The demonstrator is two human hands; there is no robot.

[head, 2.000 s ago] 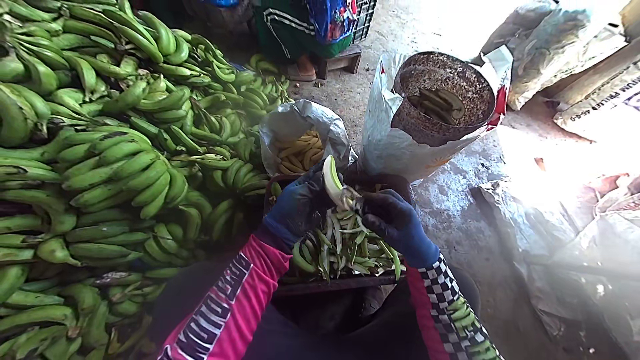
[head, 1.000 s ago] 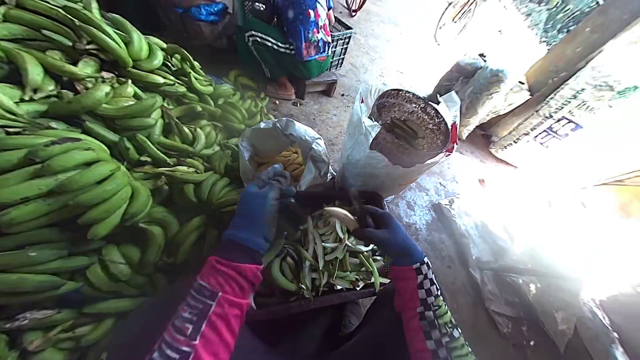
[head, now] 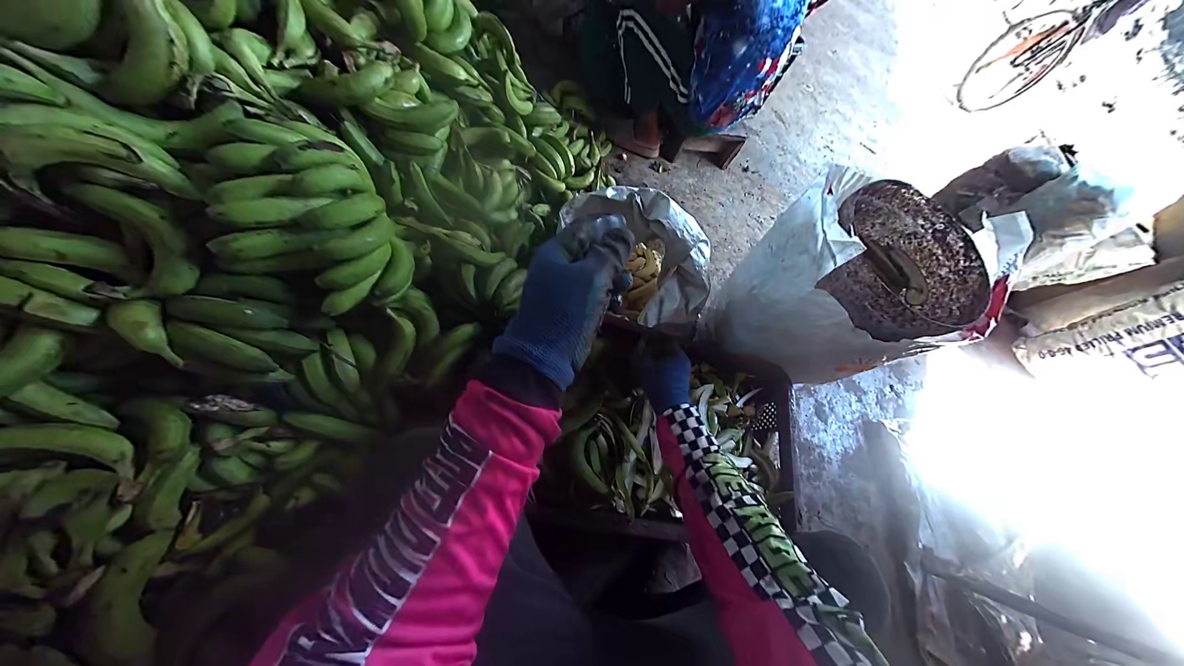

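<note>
My left hand (head: 572, 287), in a blue knit glove with a dark palm, is at the left rim of a white sack (head: 683, 250) holding peeled yellow fruit (head: 643, 277). Its fingers are bent, and I cannot tell whether anything is in them. My right hand (head: 664, 372), gloved too, is low at the near side of that sack, its fingers in shadow. Below both hands is a dark crate (head: 786, 444) of green peels (head: 629, 453). Green bananas or plantains (head: 296, 213) are heaped at the left.
A speckled round container (head: 911, 259) inside a white sack (head: 777, 296) stands right of the peeled fruit, with dark pieces in it. Another person (head: 647, 55) sits at the top beside a low wooden support (head: 708, 146). Bags (head: 1110, 324) and plastic sheeting (head: 962, 518) lie at the right.
The pale peeled piece seen between my hands two seconds ago no longer shows there. My right hand has moved from the crate's right side toward the sack of peeled fruit. The view has shifted.
</note>
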